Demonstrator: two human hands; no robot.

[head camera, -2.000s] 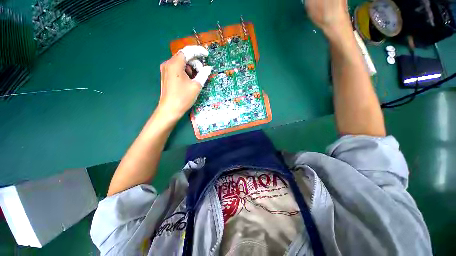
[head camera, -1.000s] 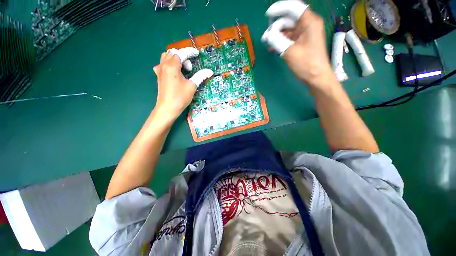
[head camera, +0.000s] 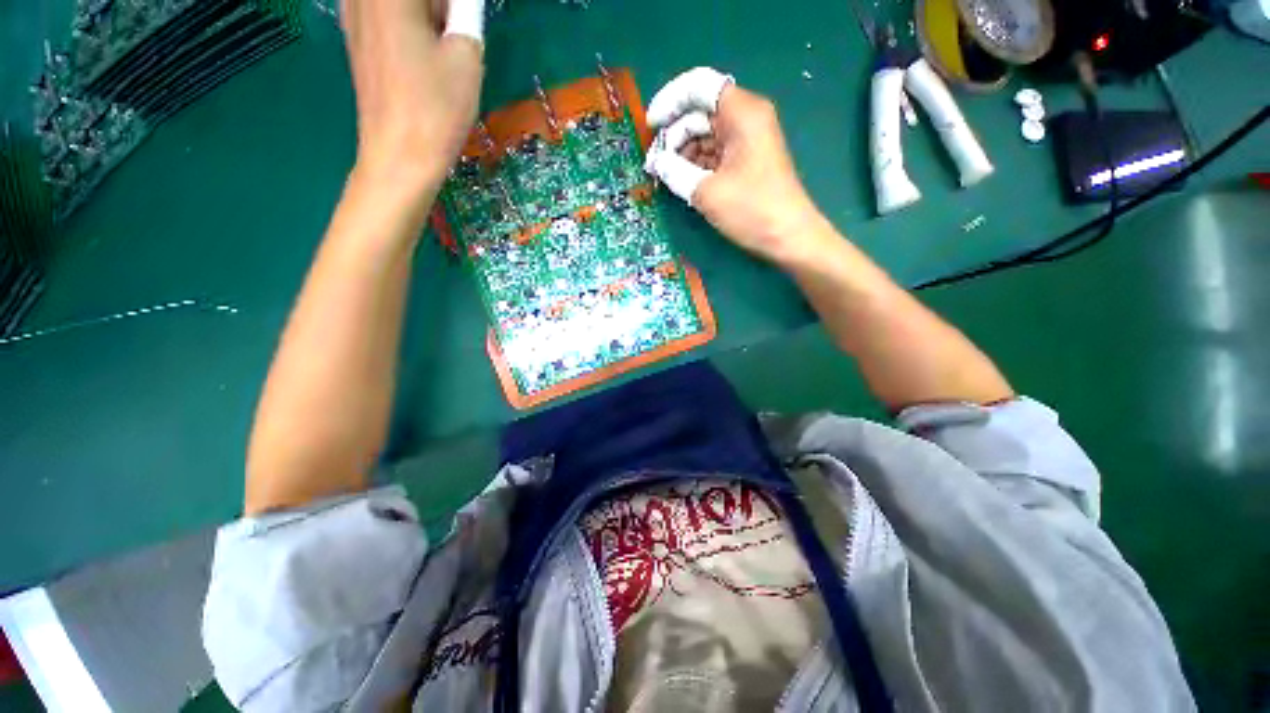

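The green circuit board panel (head camera: 571, 244) lies in an orange-brown fixture (head camera: 613, 373) in front of me, its near end glaring white. Three thin twisted leads (head camera: 609, 87) stand out past the fixture's far edge. My right hand (head camera: 724, 160), with white finger cots, is at the fixture's upper right edge with thumb and fingers curled. I cannot tell whether it grips the edge. My left hand (head camera: 418, 84) is beyond the panel's upper left corner. The top picture edge cuts off its fingertips, so what it holds is hidden.
White-handled pliers (head camera: 891, 139), a yellow reel (head camera: 944, 39), small white discs (head camera: 1031, 114) and a black box (head camera: 1128, 153) with a lit strip lie right. A black cable crosses there. Stacked panels (head camera: 132, 105) and a solder strand (head camera: 119, 318) are left.
My left hand has left the panel and moved up to the top picture edge. My right hand has come from the upper right down to the fixture's right edge. The whole view has shifted slightly.
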